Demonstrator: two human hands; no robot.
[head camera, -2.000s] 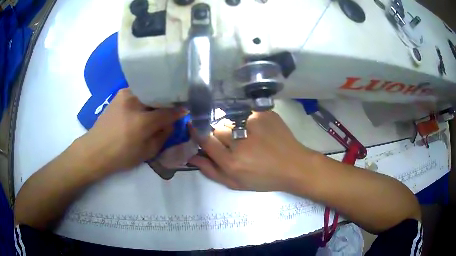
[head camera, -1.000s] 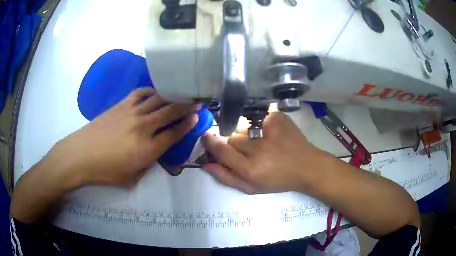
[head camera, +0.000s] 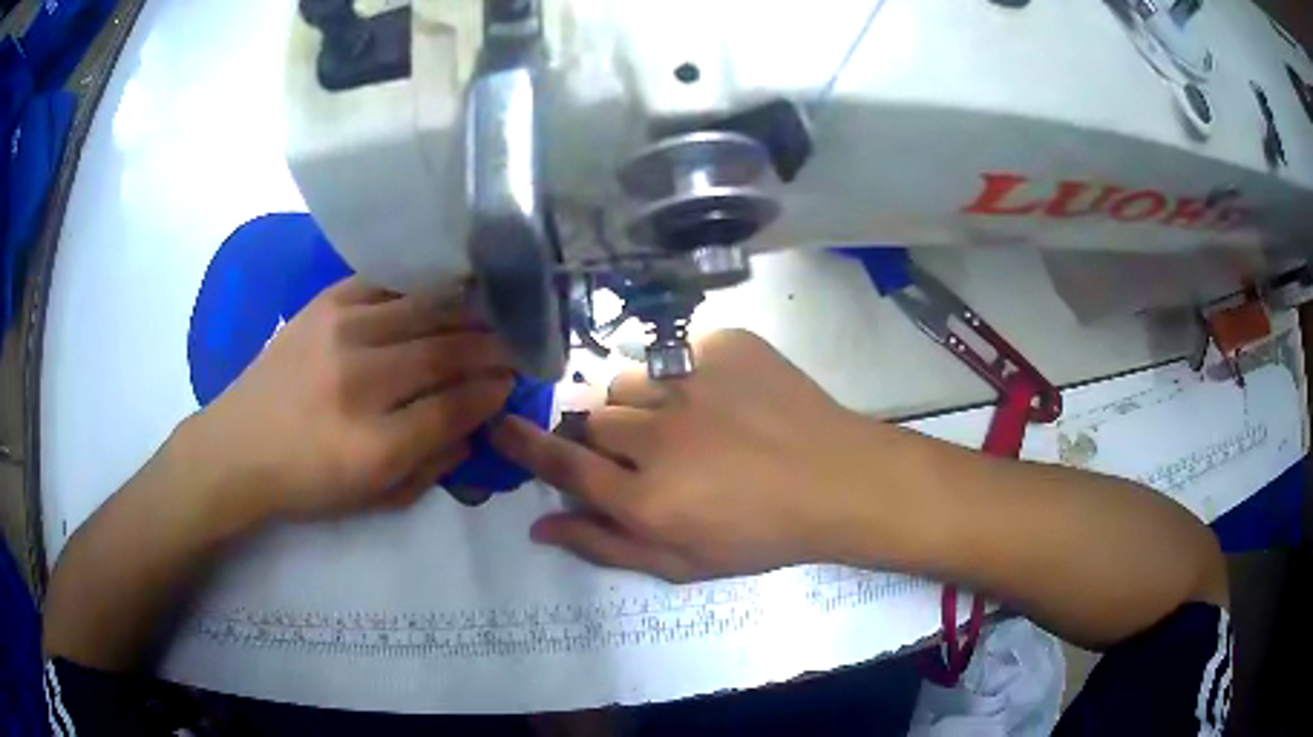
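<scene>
A royal blue rounded fabric panel (head camera: 248, 300) lies left of the needle area, partly under the machine head and my left hand. My left hand (head camera: 389, 396) is on the panel, fingers bent over it near the presser foot; its fingertips hold the fabric. My right hand (head camera: 691, 461) is right of and below the needle area, index fingertip touching the fabric's right edge. The sewing machine head (head camera: 893, 130) covers the upper view. The chrome guard (head camera: 511, 216) hides part of the stitching spot. The lamp lights the needle area.
Slim snips (head camera: 958, 343) with a blue part and red end lie right of the needle, tied to a red strap (head camera: 1004, 432). A printed ruler scale (head camera: 475, 629) runs along the front edge. A clear plastic bag (head camera: 1008, 684) is below the edge. Blue fabric (head camera: 43, 159) is at far left.
The view has shifted, then shifted back. The fabric has turned and moved under my left hand. My right index finger now reaches the fabric's edge near my left fingertips.
</scene>
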